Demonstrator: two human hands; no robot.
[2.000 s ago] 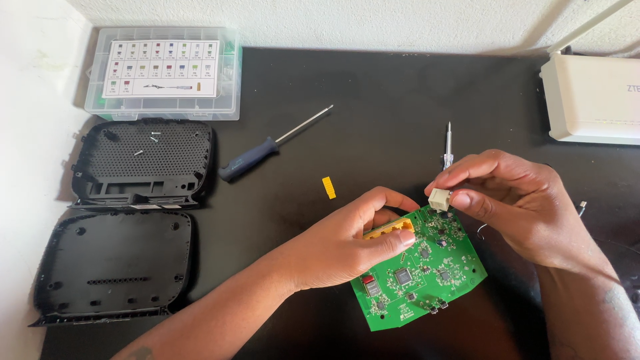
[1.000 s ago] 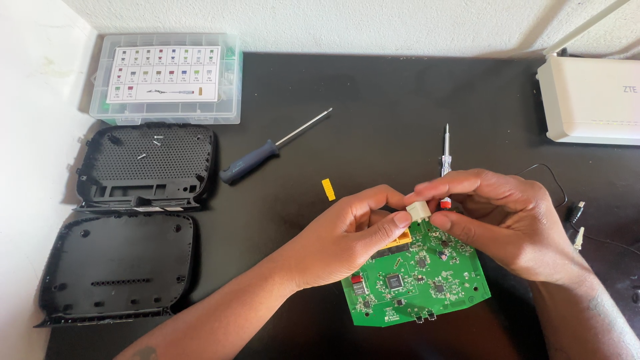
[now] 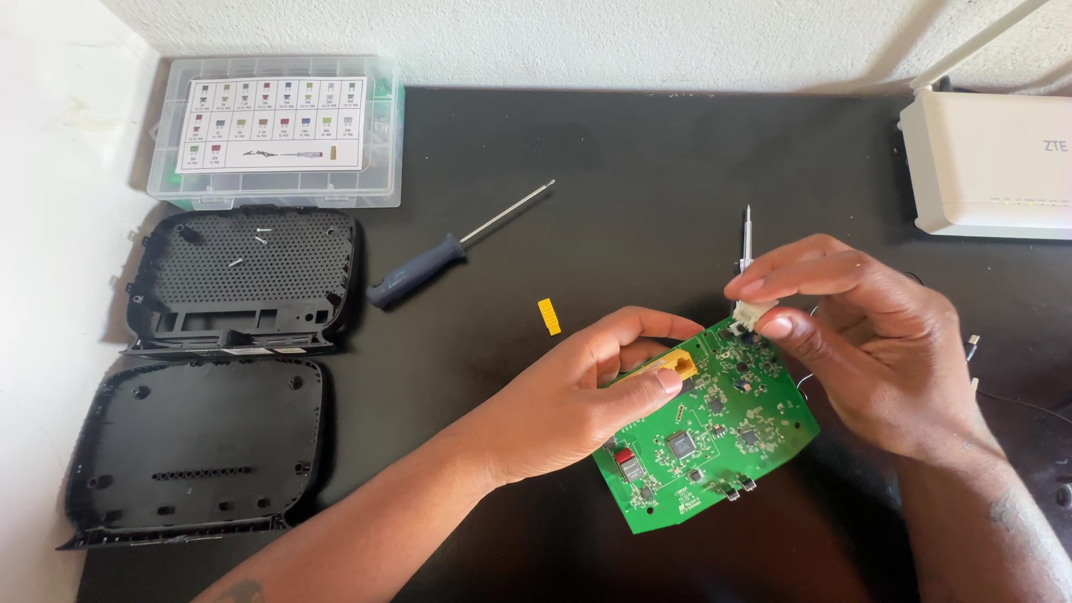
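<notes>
A green circuit board [image 3: 712,435] is tilted above the table, gripped along its upper left edge by my left hand [image 3: 586,394]. The left thumb lies on the board's yellow port block [image 3: 680,365]. Between thumb and fingertips, my right hand [image 3: 854,343] holds a small off-white connector [image 3: 752,314] at the board's top corner; whether it touches the board I cannot tell. Behind the right fingertips lies a clear-handled tester screwdriver [image 3: 747,239], its metal tip pointing away and its handle mostly hidden. A small yellow plastic piece [image 3: 548,316] lies left of the board.
Two black plastic casing halves [image 3: 201,427] lie at the left, the perforated one holding several screws [image 3: 261,240]. Behind them is a clear compartment box [image 3: 385,180]. A blue-handled screwdriver [image 3: 419,270] lies mid-table. A white ZTE router [image 3: 988,167] stands back right; a thin cable [image 3: 1022,404] lies at right.
The board has turned and tilted between my hands since a second ago. The off-white connector, then close to my left thumb, is now farther from it, still in my right fingers.
</notes>
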